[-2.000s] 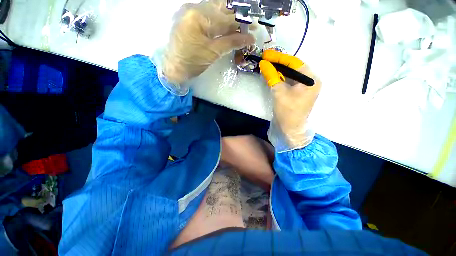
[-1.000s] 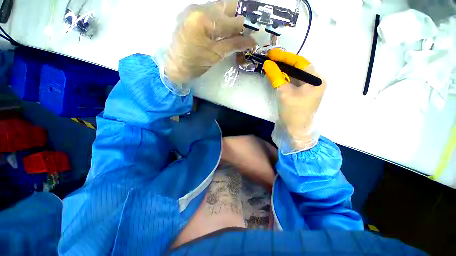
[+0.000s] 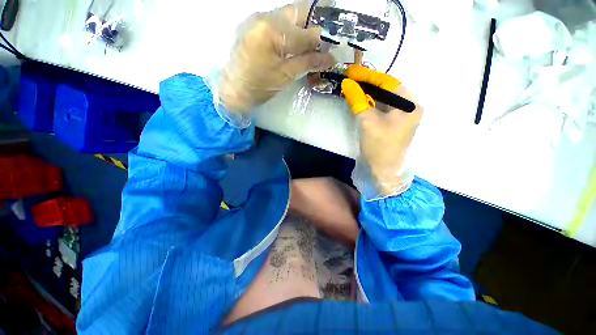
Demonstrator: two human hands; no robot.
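Note:
The module assembly (image 3: 353,25), silver and dark, lies on the white bench at the top centre, with a thin black cable (image 3: 400,36) curving at its right. My left hand (image 3: 268,62), in a clear glove, has its fingertips at the small shiny lower part (image 3: 319,82); its fingers hide part of it. My right hand (image 3: 387,124), gloved with orange finger cots, grips the black tweezers (image 3: 385,96), whose tips point left at that lower part. The tips themselves are too small to tell.
A black stick (image 3: 485,70) lies right of my hands, beside crumpled white wipes (image 3: 532,42). A shiny cluster (image 3: 104,29) lies at the bench's upper left. Blue bins (image 3: 98,118) and red bins (image 3: 62,212) stand below left. The bench's front edge (image 3: 307,145) runs before me.
Over two seconds the module assembly shows lower and more fully in view. Since one second ago, my right hand and the tweezers have shifted slightly left. My left hand stays at the lower part.

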